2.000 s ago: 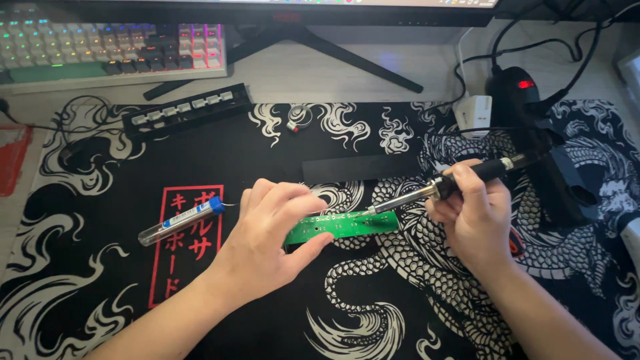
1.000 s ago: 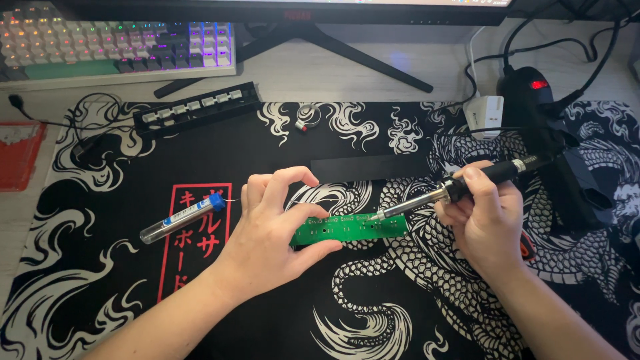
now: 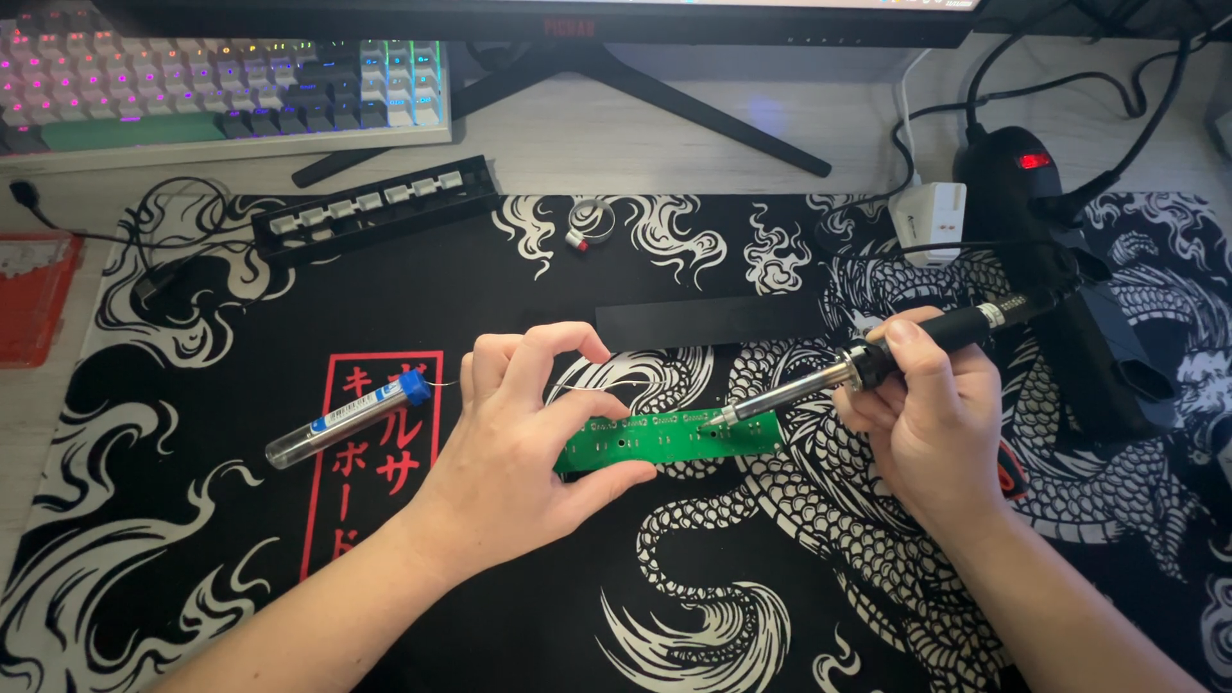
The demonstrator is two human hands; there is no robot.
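My left hand (image 3: 525, 448) grips the left end of a narrow green circuit board (image 3: 679, 445) between thumb and a finger. A thin solder wire (image 3: 616, 384) passes behind that hand's fingers, its free end above the board. The wire also shows at the blue cap of a clear solder tube (image 3: 348, 420), which lies left of the hand. In my right hand (image 3: 924, 414) is a soldering iron (image 3: 847, 371) with a black handle, held like a pen. Its tip points down-left and meets the board's upper edge right of the middle; whether it touches a pad cannot be told.
Behind the board lies a flat black strip (image 3: 707, 322). A black case with white key switches (image 3: 375, 210) sits at the back left, below a lit keyboard (image 3: 221, 87). A power strip (image 3: 1068, 289) with cables and a white adapter (image 3: 929, 223) stand right. A small wire coil (image 3: 590, 226) lies behind.
Two seconds ago the left fingers were closer together over the board; now the index finger is raised and curled. The iron has stayed at the board's right part. The view has shifted slightly.
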